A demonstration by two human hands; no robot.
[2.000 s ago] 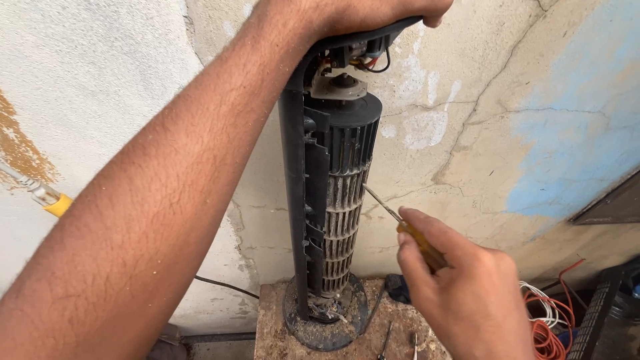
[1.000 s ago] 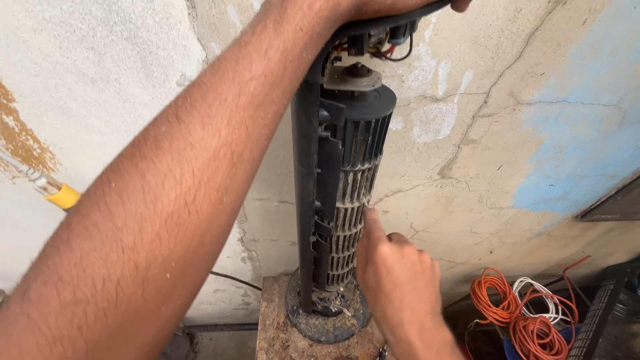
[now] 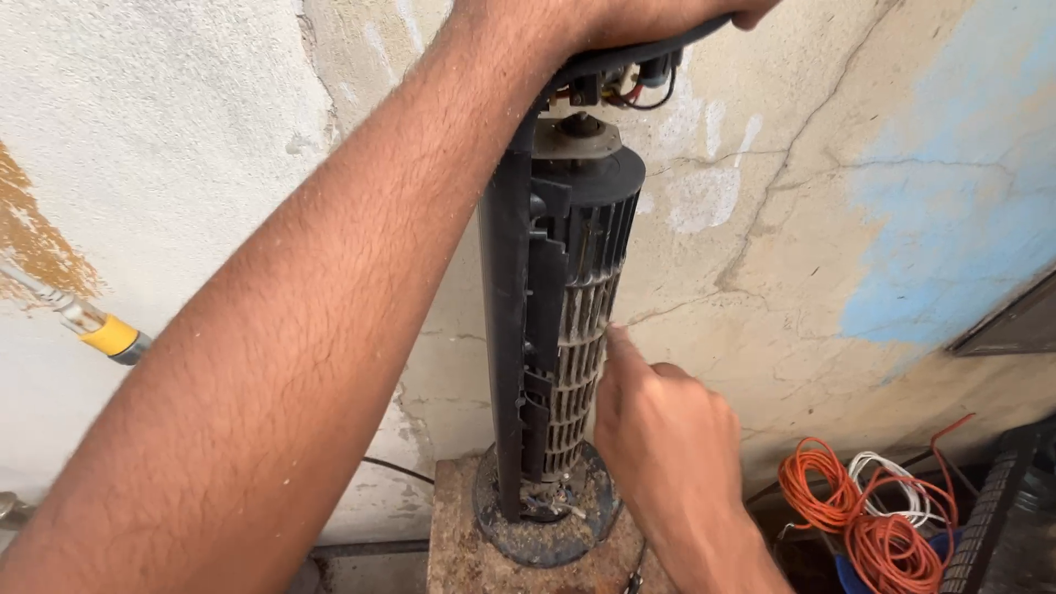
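A black tower fan stands upright with its dusty cylindrical blower wheel [image 3: 582, 330] exposed. My left hand [image 3: 660, 21] grips the fan's top housing [image 3: 652, 54], its fingers partly out of view; wires hang beneath that housing. With its index fingertip, my right hand [image 3: 668, 404] touches or nearly touches the right side of the blower wheel, about halfway down. The other fingers of that hand are curled, and whether they hold anything is hidden. Dust and debris lie on the fan's round base [image 3: 544, 540].
Under the base is a dirty block [image 3: 454, 511]. Coils of orange wire [image 3: 895, 553] and white wire [image 3: 891, 478] lie at lower right beside a black slatted panel [image 3: 982, 528]. A cracked wall [image 3: 784, 289] rises behind. At left is a yellow-banded fitting [image 3: 111, 334] on a hose or cable.
Two seconds ago my right hand held a screwdriver with an amber handle against the blower wheel; now no screwdriver shows and the index finger points at the wheel. My left hand stays on the top.
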